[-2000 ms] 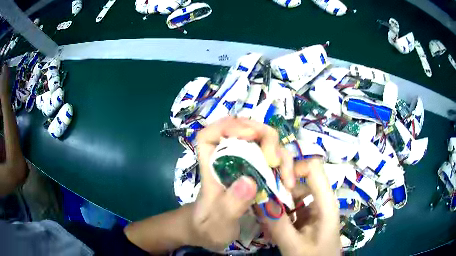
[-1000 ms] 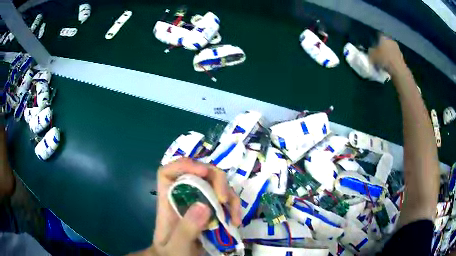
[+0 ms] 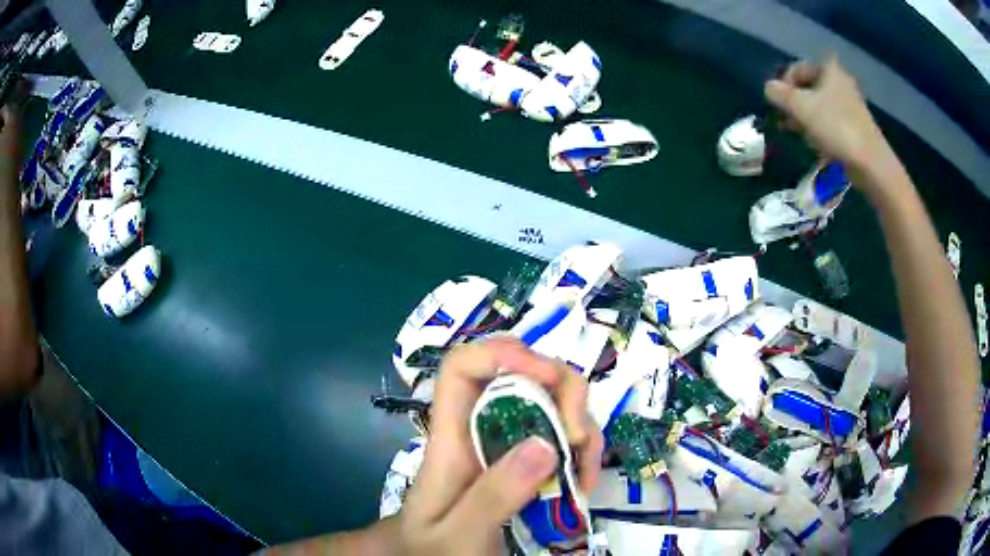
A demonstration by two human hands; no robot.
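My left hand [image 3: 494, 451] grips a white housing shell [image 3: 573, 508] with its open side towards me. Its thumb lies on the green circuit board [image 3: 510, 418] at the shell's upper end. Blue cell and red wires show below the thumb. My right hand [image 3: 820, 109] is stretched out over the belt at the upper right, its fingers curled; whether it holds anything cannot be told. Below it lie a rounded white shell piece [image 3: 743, 147] and a white shell [image 3: 784, 215] with blue showing and a green board [image 3: 830, 274] beside it.
A heap of white shells [image 3: 711, 291] with boards and wires lies on the green worktop [image 3: 250, 326], right of my left hand. A pale rail [image 3: 358, 187] separates it from the belt [image 3: 423, 141], which carries scattered shells and strips. Another heap [image 3: 114, 228] and a person's arm [image 3: 16, 293] are at left.
My right hand has left the held shell and reached over the belt, where the pieces near it lie differently. My left hand keeps its grip. The view has shifted.
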